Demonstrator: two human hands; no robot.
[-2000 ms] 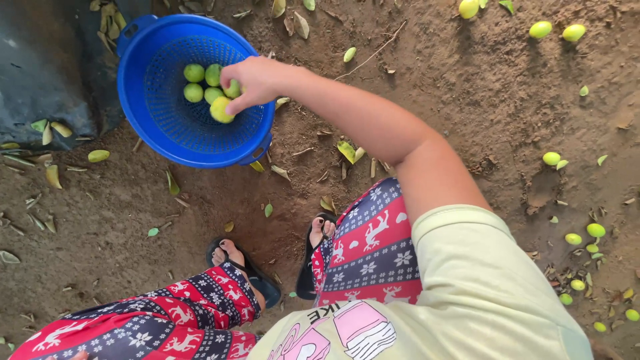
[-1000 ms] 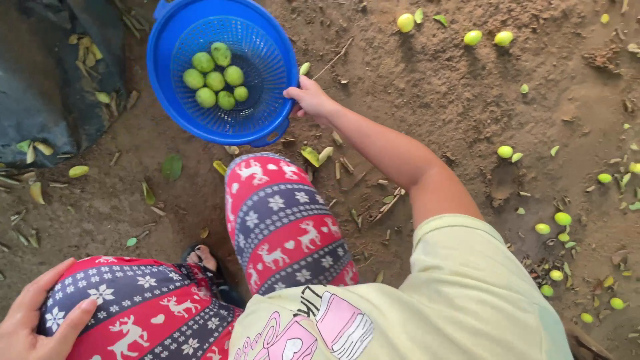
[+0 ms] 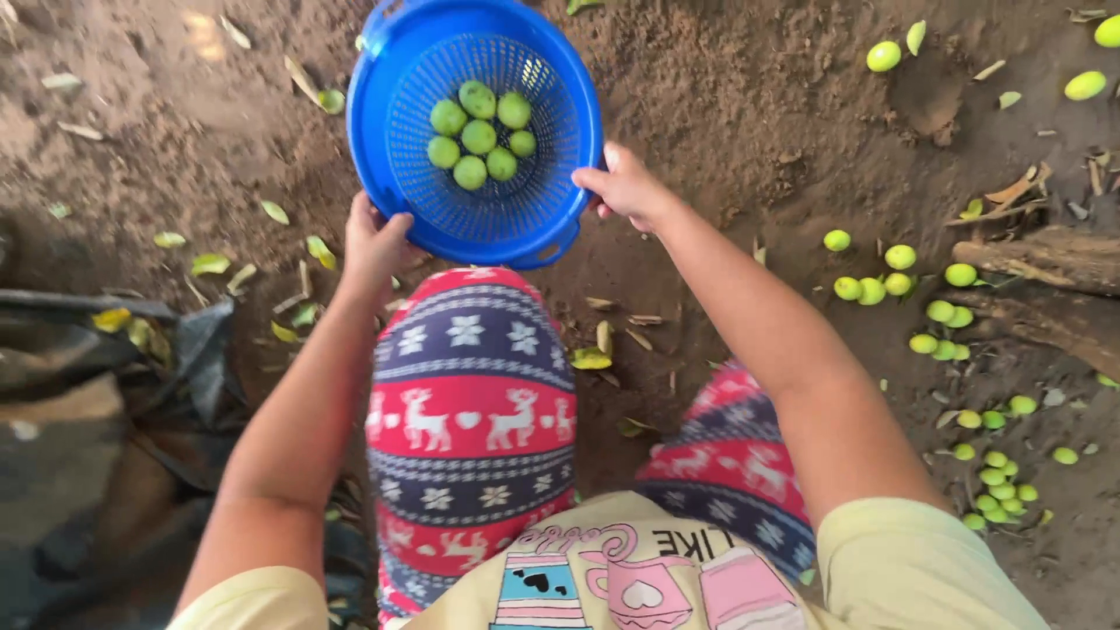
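Both my hands grip the rim of a blue plastic colander (image 3: 372, 131) in the upper middle of the head view. My left hand (image 3: 376, 245) holds its lower left edge, thumb over the rim. On its right side, my right hand (image 3: 626, 184) has the rim between thumb and fingers, which are partly hidden beneath. Several round green fruits, perhaps limes (image 3: 479, 136), lie together on the slotted bottom. The colander is just beyond my knee, in patterned trousers (image 3: 472, 376).
Many yellow-green fruits (image 3: 900, 256) are scattered over the brown soil at the right. Beside them lie pieces of weathered wood (image 3: 1041, 262). A crumpled dark plastic sheet (image 3: 52, 437) covers ground at the lower left. Dry leaves (image 3: 210, 264) and twigs dot the soil.
My left hand, on my thigh a second ago, now holds the colander too. My right hand has gone from a fruit inside the colander to its rim. The view has shifted.
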